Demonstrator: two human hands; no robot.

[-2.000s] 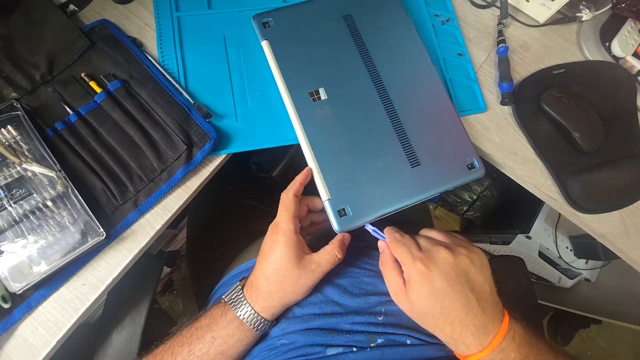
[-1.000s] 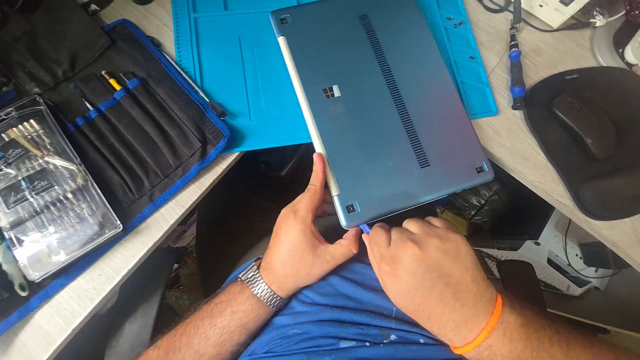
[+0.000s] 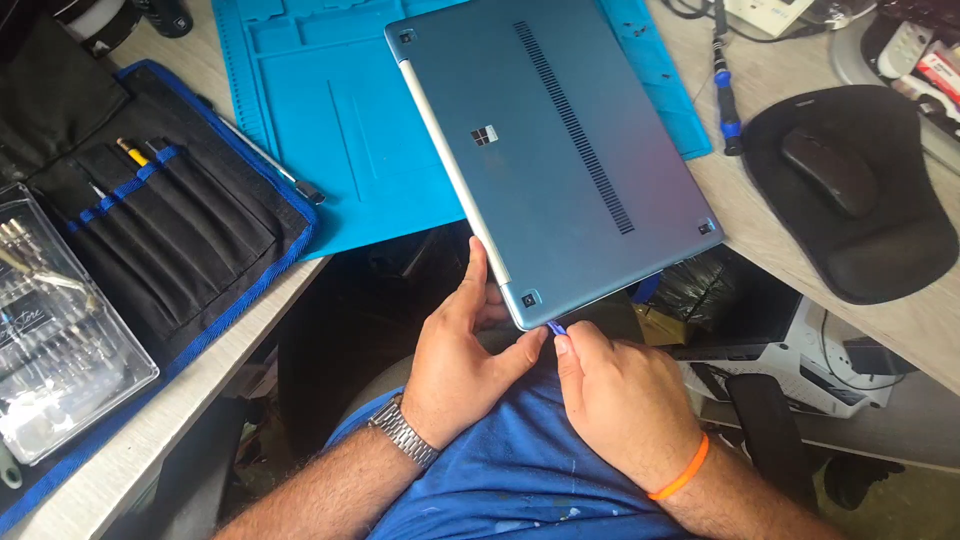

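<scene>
A closed blue laptop [image 3: 555, 150] lies bottom side up, its near corner jutting past the desk's edge over my lap. My left hand [image 3: 469, 352] grips that corner, fingers along the silver hinge side and partly hidden beneath, thumb at the near edge. Pinched in my right hand [image 3: 622, 397] is a small blue plastic pry tool [image 3: 556, 328], its tip at the seam of the near edge, close to my left thumb. Square recesses show at the laptop's corners, and a long vent runs across its bottom cover.
Under the laptop is a blue silicone repair mat [image 3: 300, 135] with small screws at right. A black tool roll [image 3: 187, 202] and a clear bit case [image 3: 67, 330] lie left. To the right are a blue-handled screwdriver [image 3: 726, 112], a mouse [image 3: 829, 169] and its pad [image 3: 900, 247].
My right hand has closed in toward the laptop's near corner since two seconds ago, when more of the blue tool showed. My left hand still grips the corner.
</scene>
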